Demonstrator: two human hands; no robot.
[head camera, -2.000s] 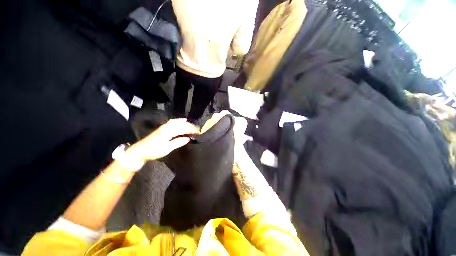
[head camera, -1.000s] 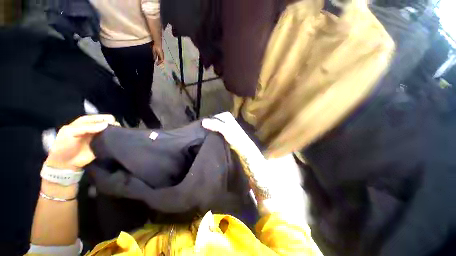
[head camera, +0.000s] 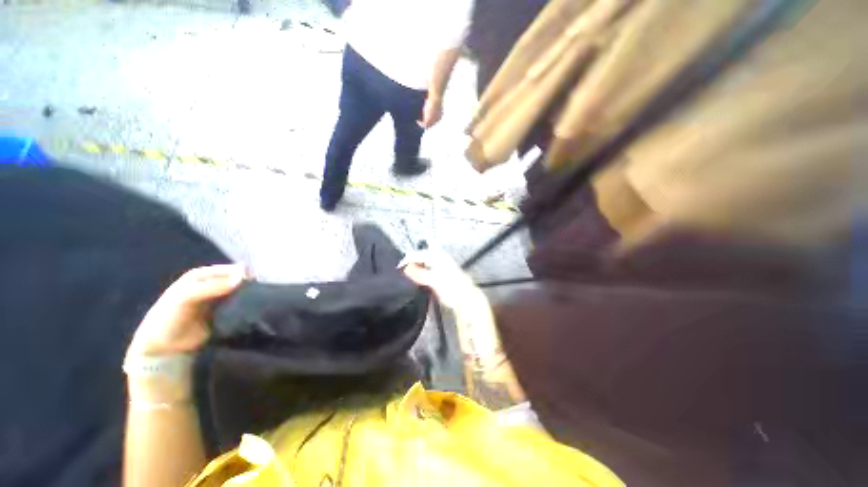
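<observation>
A black garment piece (head camera: 314, 328) is stretched between my two hands in front of my yellow top. A tiny white label (head camera: 312, 293) shows near its upper edge. My left hand (head camera: 195, 309) grips its left end, with the thumb side at the top edge. My right hand (head camera: 440, 278) grips the upper right corner with the fingertips. The fingers behind the cloth are hidden. The lower part of the piece hangs down in shadow towards my body.
A large dark garment pile (head camera: 86, 285) is at the left, with a bright blue object (head camera: 21, 150) behind it. Blurred beige garments (head camera: 666, 124) and maroon ones (head camera: 647, 352) hang at the right by a dark rail. A person (head camera: 390, 67) is ahead near yellow-black floor tape (head camera: 400, 192).
The view has moved from between dark piles to pale floor and hanging garments. The piece was first bunched with my hands close together; now it is spread sideways between them.
</observation>
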